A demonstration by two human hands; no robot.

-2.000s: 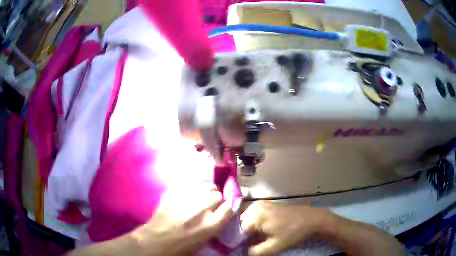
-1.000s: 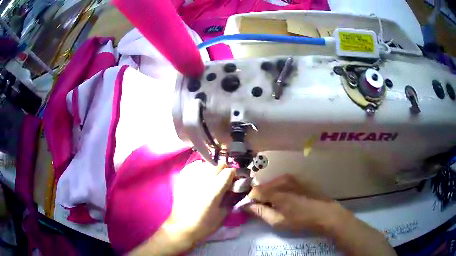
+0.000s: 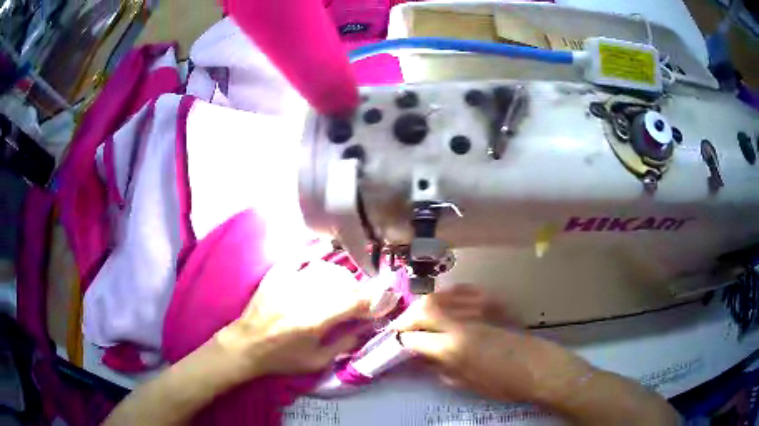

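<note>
The magenta-pink garment (image 3: 218, 287) with pale inside panels lies left of and under the needle area of the white sewing machine (image 3: 499, 191). My left hand (image 3: 300, 312) lies on the garment just left of the presser foot, thumb and fingers pinching a fold of the cloth. My right hand (image 3: 453, 333) is just right of and in front of the foot, its fingertips holding the pink and pale edge (image 3: 374, 356). The needle and foot are partly hidden by glare and my fingers.
An upright pink tube (image 3: 300, 54) stands on the machine head's left end. A blue tube (image 3: 466, 50) runs behind the head to a box with a yellow label (image 3: 628, 66). Pale panels with pink bindings (image 3: 137, 241) lie at the left. A printed scale marks the table's front edge (image 3: 499, 414).
The garment's pink and pale edge now shows between my hands in front of the foot. My left hand has turned flatter over the cloth. The camera view has shifted slightly.
</note>
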